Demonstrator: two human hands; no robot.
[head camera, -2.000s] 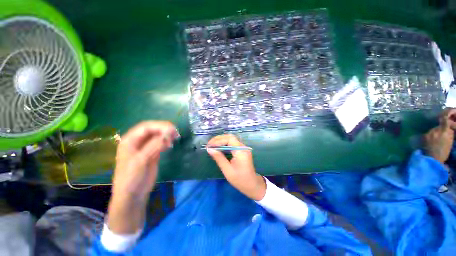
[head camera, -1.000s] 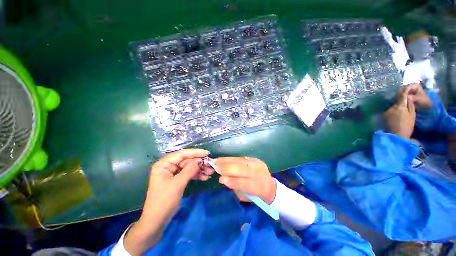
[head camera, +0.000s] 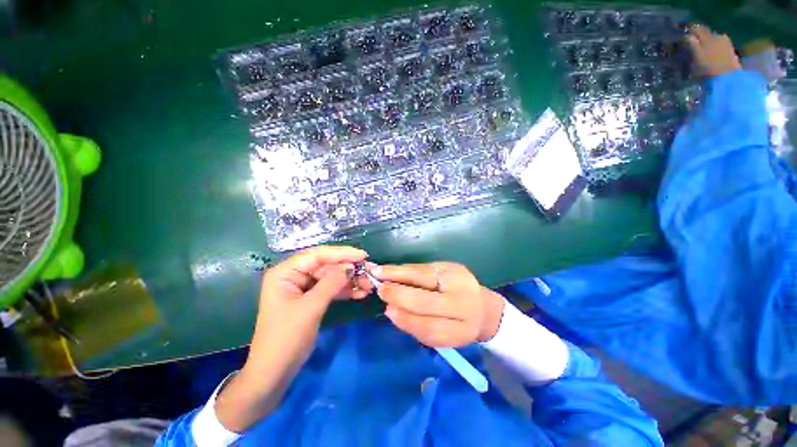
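Note:
My left hand (head camera: 301, 292) pinches a small dark module (head camera: 358, 271) with shiny bits between thumb and fingers, just in front of the tray's near edge. My right hand (head camera: 437, 301) holds light-blue tweezers (head camera: 461, 368); their metal tip meets the module, and their tail sticks out below the palm. My fingers partly hide the module. A clear blister tray (head camera: 376, 131) with rows of square pockets holding dark parts lies beyond my hands, with strong white glare at its left.
A zip bag with a white label (head camera: 548, 166) lies between my tray and the neighbour's blister tray (head camera: 603, 87). A neighbour's blue sleeve (head camera: 717, 166) and hand reach over that tray. A green fan (head camera: 65, 192) and amber film (head camera: 109, 314) are at the left.
My hands came together at the module and stay joined there, the tweezers turned tail down. The neighbour's arm has reached forward over their tray. The view has shifted, moving the fan towards the left edge.

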